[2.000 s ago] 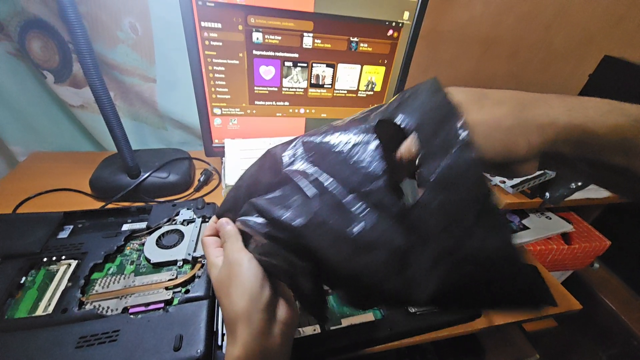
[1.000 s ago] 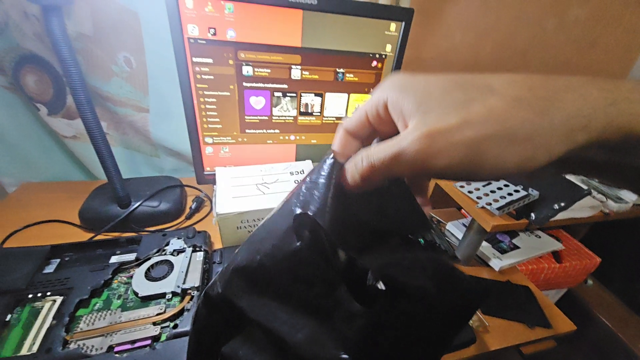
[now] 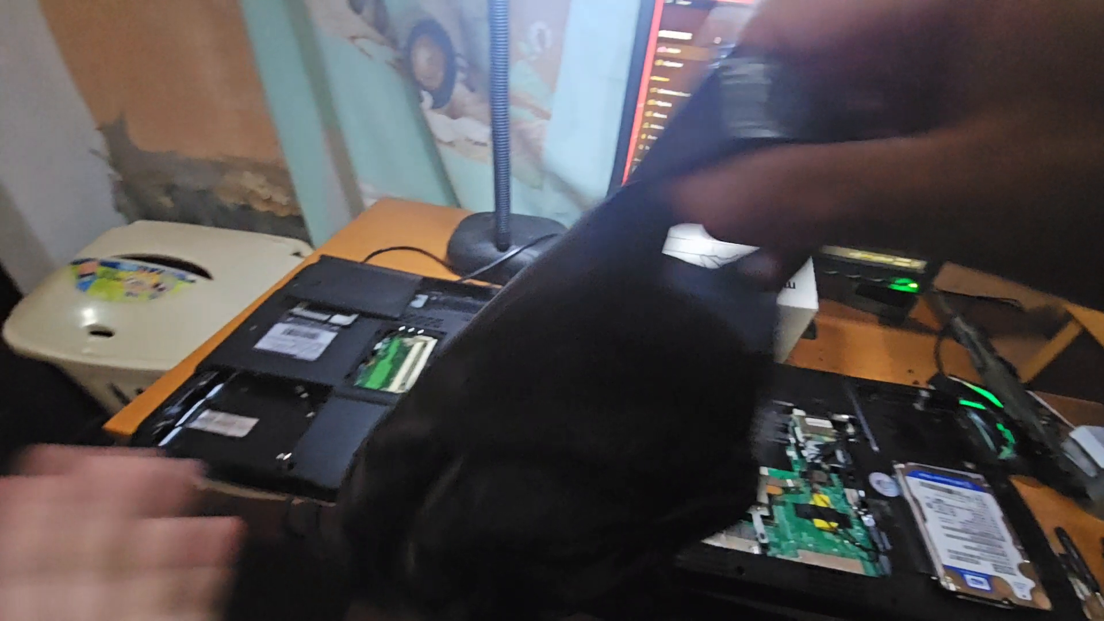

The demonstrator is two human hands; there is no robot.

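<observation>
A black plastic bag (image 3: 586, 388) hangs across the middle of the view, blurred by motion, and hides much of the desk. My right hand (image 3: 776, 172) grips its top edge at the upper right. My left hand (image 3: 129, 535) is low at the far left, off the bag and blurred; its fingers look straight, with nothing seen in them. Behind the bag, an opened laptop base (image 3: 345, 285) lies at the left. Another opened laptop base (image 3: 733, 573) with a green circuit board (image 3: 793, 517) lies at the right, a hard drive (image 3: 975, 535) on it.
A lamp base (image 3: 483, 241) with a flexible neck stands at the back, near a monitor (image 3: 664, 95) and a white box (image 3: 798, 302). A lit computer mouse (image 3: 983, 414) sits at the right. A cream lidded plastic bin (image 3: 207, 285) stands left of the wooden desk (image 3: 371, 224).
My left hand, on the bag two seconds ago, is now away from it at the lower left. My right hand still holds the bag's top. The view has swung left.
</observation>
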